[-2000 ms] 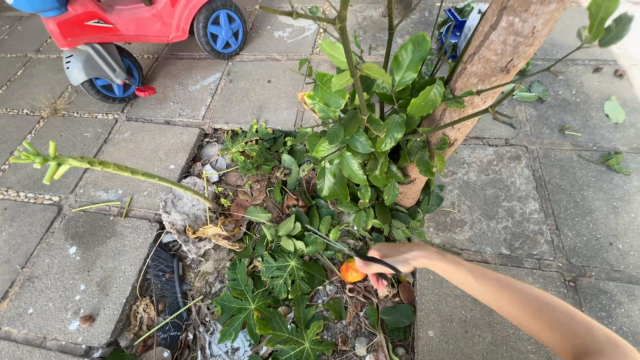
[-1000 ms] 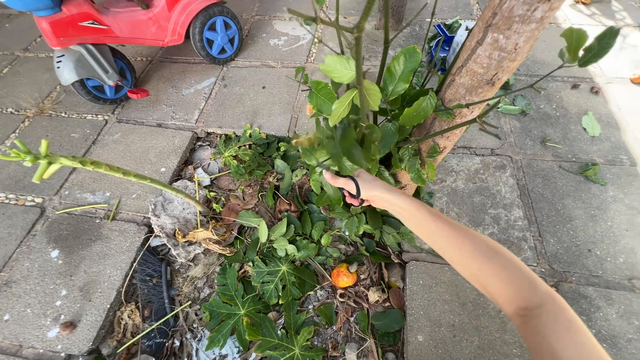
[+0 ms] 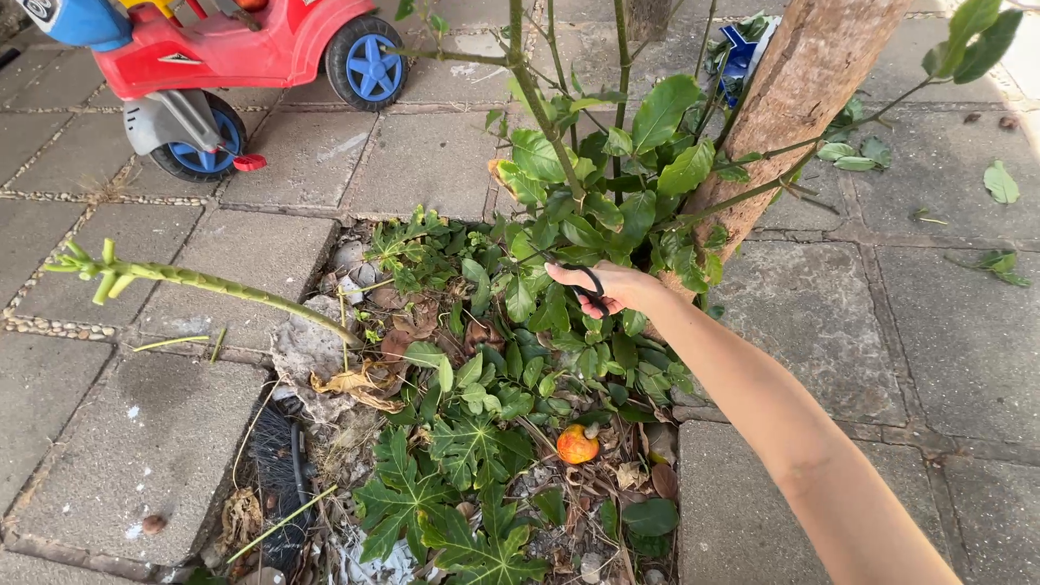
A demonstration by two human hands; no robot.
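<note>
My right hand [image 3: 605,288] grips the black handles of a pair of scissors [image 3: 587,291], its fingers through the loops. The blades point left into the leafy shrub [image 3: 561,211] and are mostly hidden among its leaves. Below the hand, an orange-red cashew apple [image 3: 578,444] with its nut lies on the leaf litter. Cut papaya leaves [image 3: 471,447] lie left of the fruit. A trimmed green plant stem [image 3: 219,284] leans out to the left over the paving. My left hand is out of view.
A brown tree trunk [image 3: 800,106] rises behind the shrub. Grey paving slabs [image 3: 796,317] border the soil patch. A red toy tricycle [image 3: 236,49] stands at the upper left. A black brush head [image 3: 280,471] lies in the gap at the lower left. Thin branches reach out to the right.
My right hand was beside the cashew apple two seconds ago. It has moved up with the scissors to the shrub's lower leaves, and the fruit lies apart from it.
</note>
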